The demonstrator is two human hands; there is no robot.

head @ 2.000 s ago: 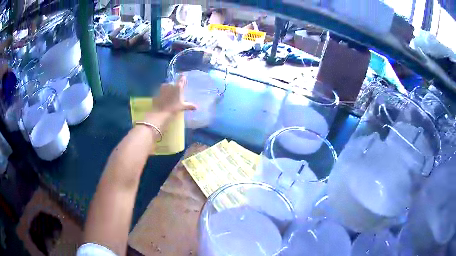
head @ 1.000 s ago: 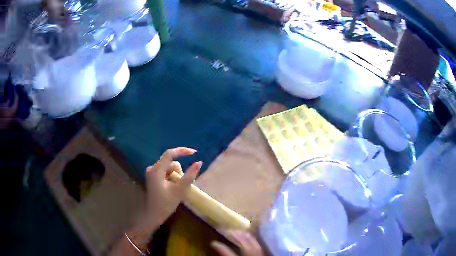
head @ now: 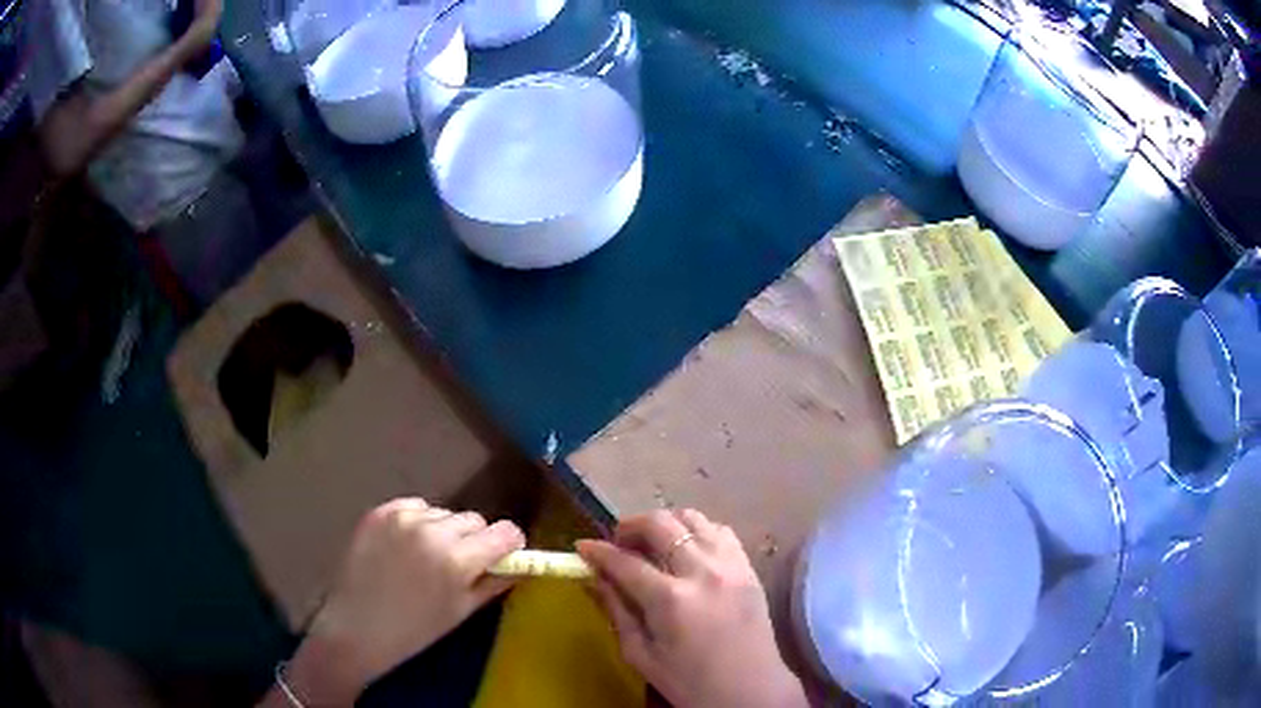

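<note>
A yellow label sheet (head: 542,564), rolled or folded into a narrow strip, is held between both hands at the bottom centre, near the bench's front edge. My left hand (head: 415,574) grips its left end. My right hand (head: 687,588) grips its right end with thumb and fingers. The fingers hide much of the strip. A clear container with white base (head: 892,581) stands just right of my right hand. Flat yellow label sheets (head: 954,321) with rows of small dark print lie on the brown cardboard sheet (head: 747,394) to the upper right.
Another clear container (head: 539,166) stands at the upper left of the green bench (head: 678,235), more behind it. One container (head: 1044,159) stands at the back right, several crowd the right. A cardboard box (head: 374,457) with a dark hole is below the edge. A person's arm (head: 132,104) shows upper left.
The view has swung down and left. My left hand first reached out over the bench, then came back; now both hands hold the narrow yellow strip. A container now stands nearer at the upper left.
</note>
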